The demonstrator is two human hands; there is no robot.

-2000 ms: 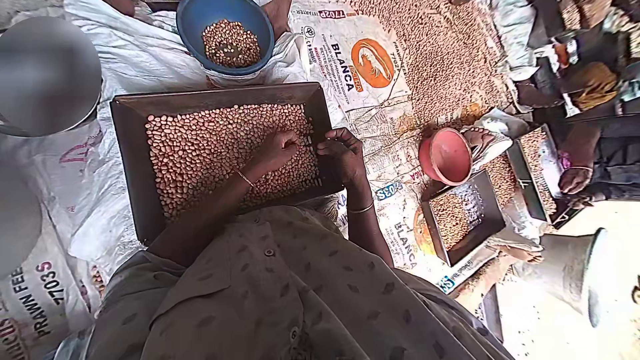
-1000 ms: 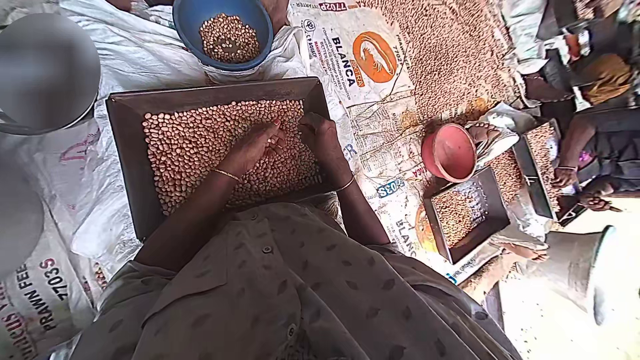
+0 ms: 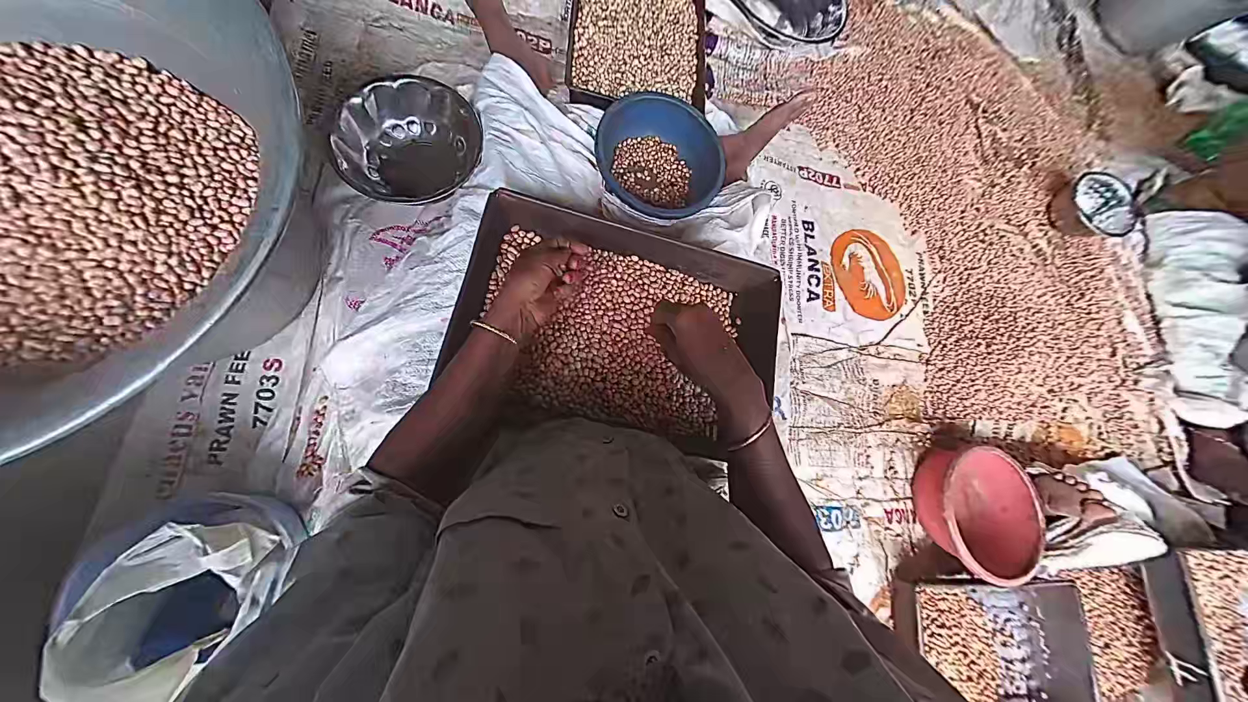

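A dark rectangular tray (image 3: pixel 624 226) lies before me, spread with reddish-brown nuts or beans (image 3: pixel 614 331). Over its left part is my left hand (image 3: pixel 538 283), thumb and fingertips drawn together, with something small and reddish at the tips; whether it grips a nut I cannot tell. My right hand (image 3: pixel 704 341) hangs over the tray's right part, fingers curled down and mostly hidden by the back of the hand. Each wrist wears a thin bangle. Just beyond the tray's far edge, a blue bowl (image 3: pixel 707 136) holds some of the same nuts.
A large metal basin (image 3: pixel 278 195) of nuts stands at left, near a shiny empty bowl (image 3: pixel 405 136). A lined tub (image 3: pixel 68 614) is at lower left. Nuts spread over printed sacks (image 3: pixel 809 253) at right, near a red bowl (image 3: pixel 999 512) and more trays. Other people's feet and limbs are close by.
The view has swung left, bringing in the large basin of nuts. My hands, close together over the tray one second ago, are now apart.
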